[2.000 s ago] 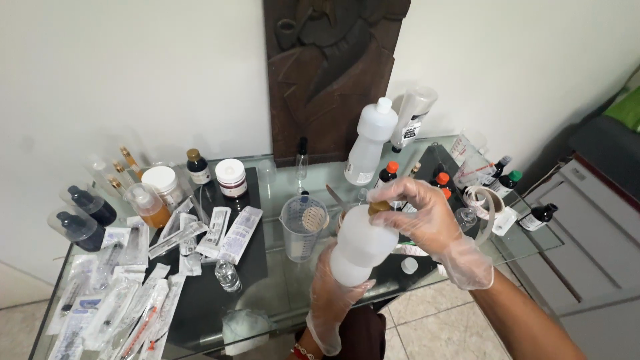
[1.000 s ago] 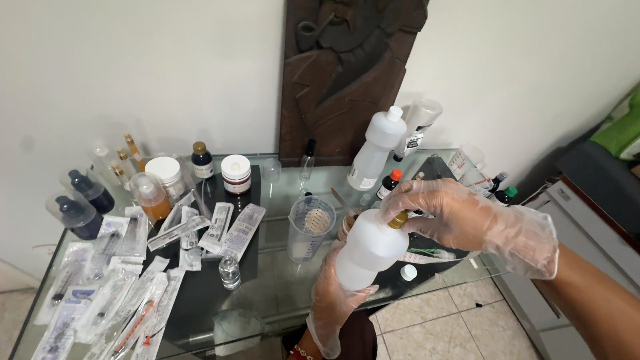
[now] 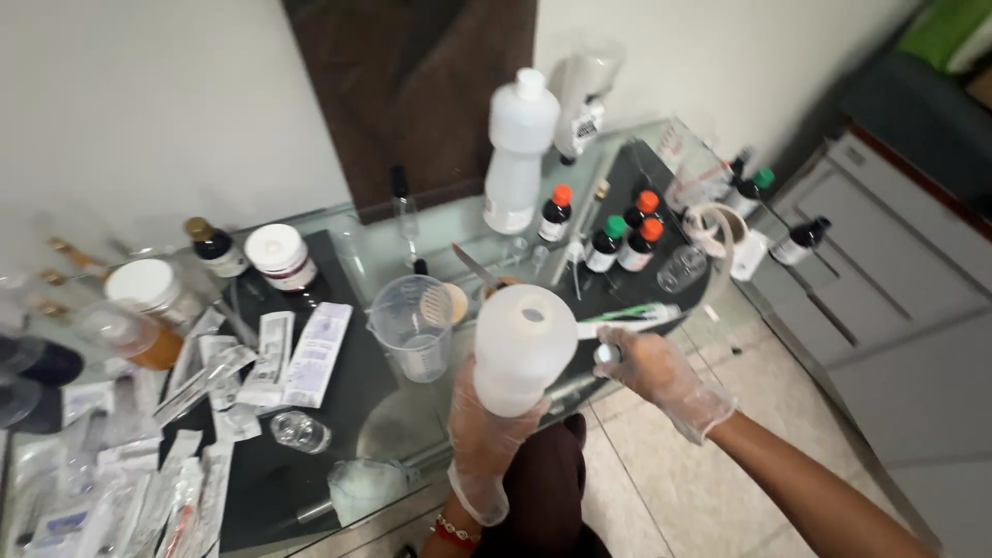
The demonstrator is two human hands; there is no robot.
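My gloved left hand (image 3: 492, 422) is wrapped around the lower part of a translucent white plastic bottle (image 3: 515, 364), whose top shows a small hole with no cap on it. To the right of the bottle, at the table edge, the gloved fingers of my right hand (image 3: 659, 372) pinch a small white cap (image 3: 607, 354). A clear plastic measuring cup (image 3: 411, 329) stands left of the bottle, and a blade (image 3: 473, 262) slants up from behind it. Green-tipped packaged items (image 3: 632, 314) lie just above my right hand.
Wrapped syringes (image 3: 178, 465) and dark and amber vessels crowd the left. White-lidded jars (image 3: 279, 256) stand behind. A tall white bottle (image 3: 515, 155), dark bottles with red caps (image 3: 643, 244) or green caps, and a tape roll (image 3: 721, 229) are at the back right. The glass table edge runs before me.
My right hand has left the bottle's top and moved down beside it, now with the white cap. The gold-brown cap seen at the top of the bottle before is no longer there.
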